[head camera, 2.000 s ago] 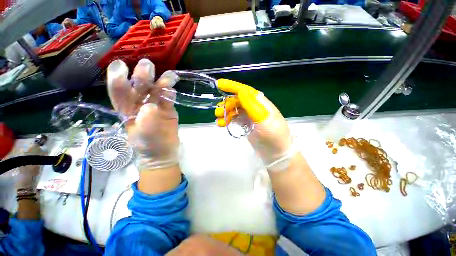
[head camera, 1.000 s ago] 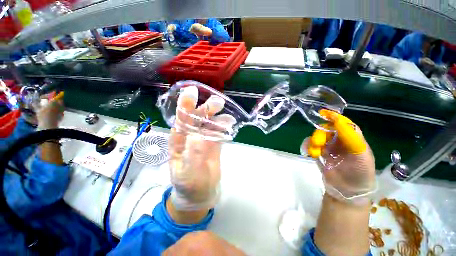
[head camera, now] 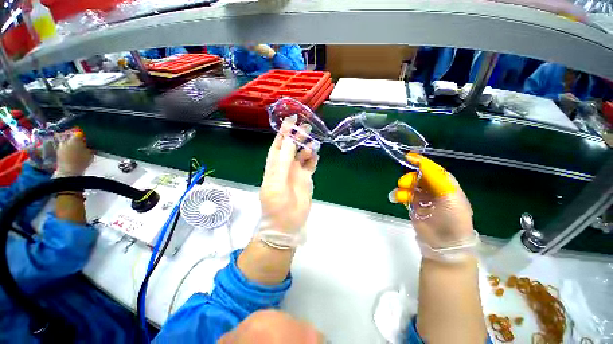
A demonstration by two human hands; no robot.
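A clear moulded plastic part (head camera: 349,132), shaped like joined loops, is held up above the green conveyor. My left hand (head camera: 289,181), in a thin whitish glove, grips its left loop with the fingertips. My right hand (head camera: 440,208), with yellow finger cots on several fingers, pinches its right end. A small clear loop or glint shows at the right palm; I cannot tell what it is.
The white bench (head camera: 336,255) holds a white fan (head camera: 206,207), blue and black cables and amber rubber bands (head camera: 546,309). Red trays (head camera: 275,94) stand beyond the conveyor (head camera: 249,161). A grey shelf (head camera: 363,25) crosses above. Another person's hand (head camera: 72,153) is at left.
The view has turned and tilted since the earliest frame. The part was first held nearer face-level left; now it is stretched sideways between both hands, smaller and farther away than one second ago.
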